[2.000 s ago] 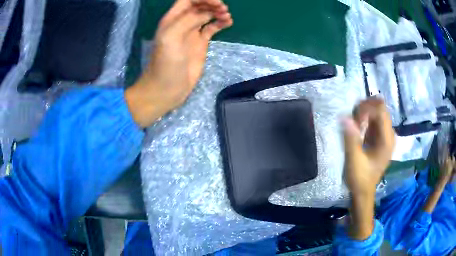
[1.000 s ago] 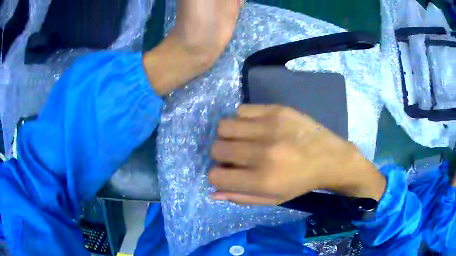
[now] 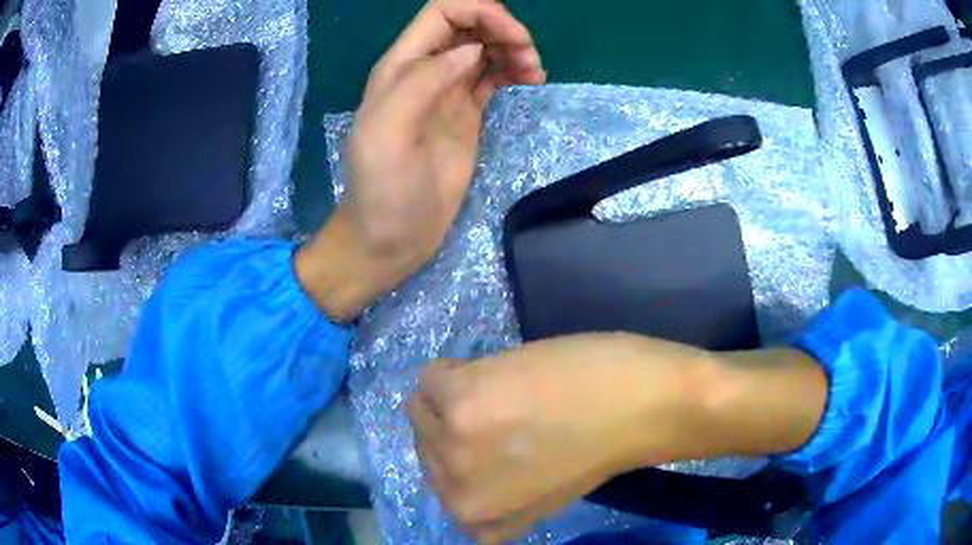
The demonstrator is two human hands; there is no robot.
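An assembled unit, a matte-black square cover (image 3: 645, 277) with two curved arms, lies on bubble wrap (image 3: 426, 319). Its far arm (image 3: 682, 149) is fully visible; its near arm shows partly below my right wrist. My left hand (image 3: 421, 149) is raised left of the unit, fingers loosely curled, with nothing seen in it. My right hand (image 3: 522, 426) is over the unit's near left corner, back of the hand up and fingers curled under. The fingertips, and whether they hold anything, are hidden, as is the cover's near edge.
Another black assembled unit (image 3: 176, 138) lies on bubble wrap at the left. Black open frames (image 3: 890, 149) lie on wrap at the right. The green bench top (image 3: 661, 43) shows at the far side. Pale-yellow strips (image 3: 66, 420) stand at the lower left.
My right hand first came from the right over the unit; since then its fingers have curled and it sits lower. My left hand dipped out at the top and is back in view.
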